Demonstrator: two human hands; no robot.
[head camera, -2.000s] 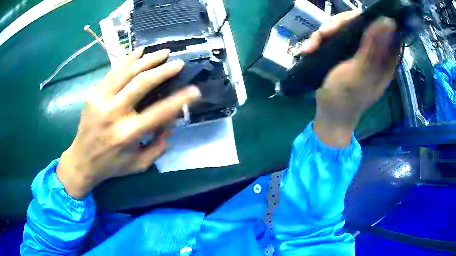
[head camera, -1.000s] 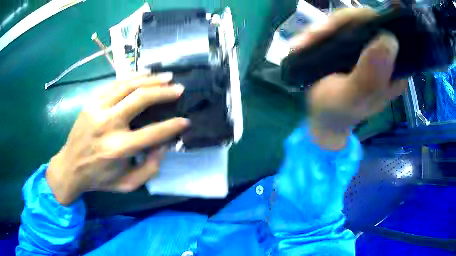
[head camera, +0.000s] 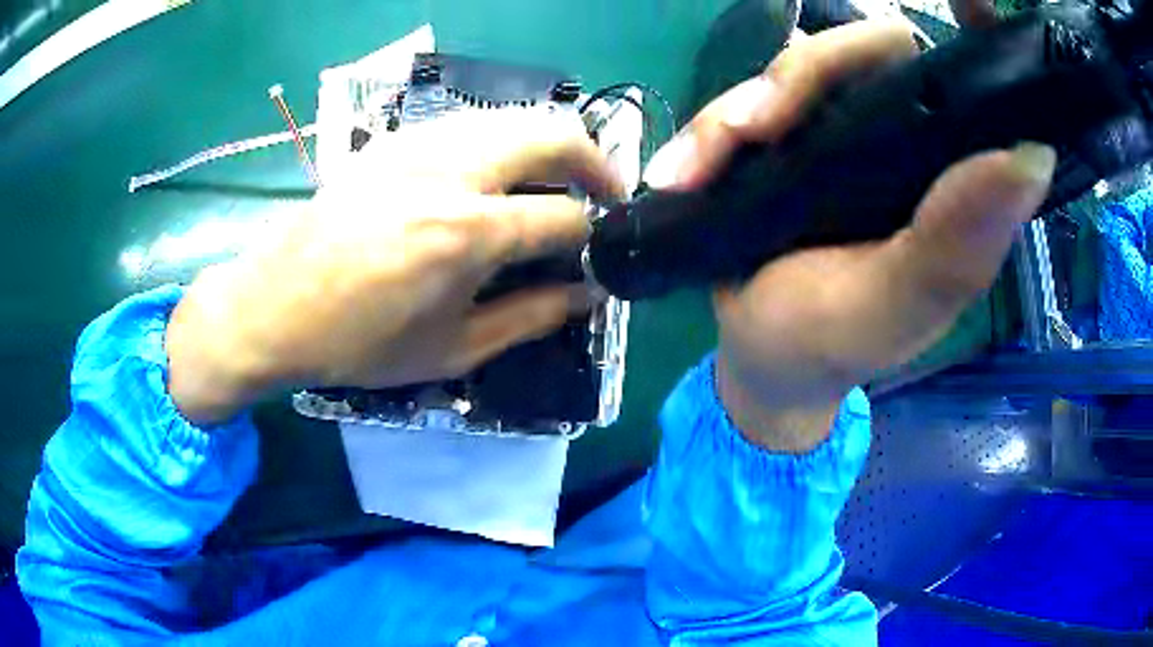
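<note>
The device unit (head camera: 537, 379) lies on a white sheet (head camera: 458, 487), with matt black inner parts and a pale rim. My left hand (head camera: 392, 259) lies across the unit's middle, fingers bent towards its right rim; whether it grips any part cannot be told. My right hand (head camera: 835, 253) is closed around the thick black electric screwdriver (head camera: 809, 177). The screwdriver's front end is at the unit's right side, beside my left fingertips. The bit and any screw are hidden.
A pale flat cable (head camera: 221, 156) and a thin red lead (head camera: 293, 126) stick out left of the unit. A thin black cable loops at its upper right. Dark and pale equipment stands behind my right hand. Blue cloth (head camera: 1124, 259) shows at the far right edge.
My right hand has brought the screwdriver left and down, from beside the feeder to the unit's right side. My left hand has moved right over the unit. The unit and sheet sit lower in view.
</note>
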